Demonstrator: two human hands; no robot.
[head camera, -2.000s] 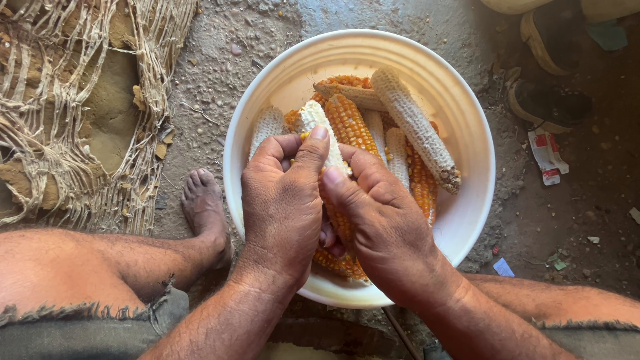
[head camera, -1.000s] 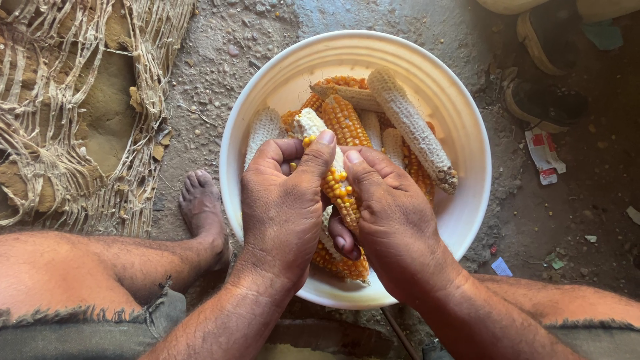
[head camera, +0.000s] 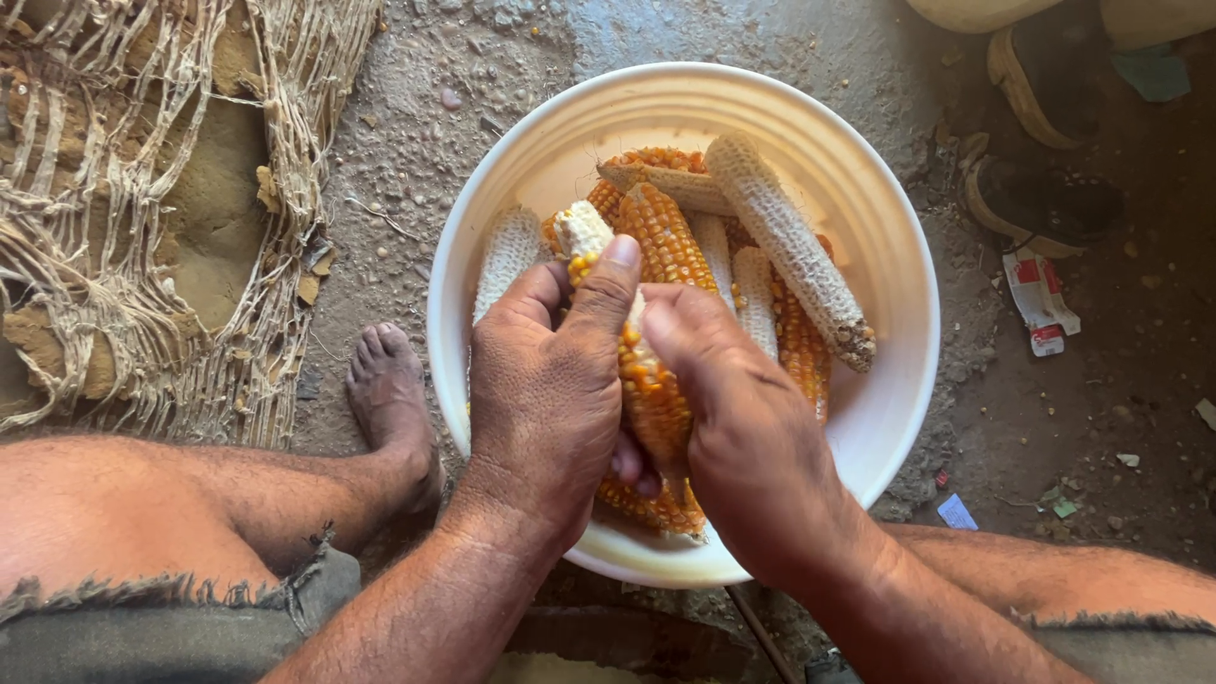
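Note:
Over a white plastic basin (head camera: 879, 418), my left hand (head camera: 551, 389) is closed around a partly shelled corn cob (head camera: 655, 404). Its upper end is pale and bare of kernels, while orange kernels cover the lower part. My right hand (head camera: 750, 418) is against the cob's right side, its thumb blurred near the bare strip; its grip is partly hidden. Beneath and behind the hands lie orange corn ears (head camera: 665, 233) and stripped cobs (head camera: 788, 242), one long stripped cob lying slanted on top at the right.
Frayed woven fibre matting (head camera: 313, 190) lies on the rough ground at the left, near a bare foot (head camera: 389, 380). Dark shoes (head camera: 1045, 204) and a torn wrapper (head camera: 1038, 294) are at the right. A thin rod (head camera: 760, 632) shows below the basin.
The cob between my hands shows more of its kernelled lower part than two seconds ago. My right thumb has moved off its earlier place beside my left thumb.

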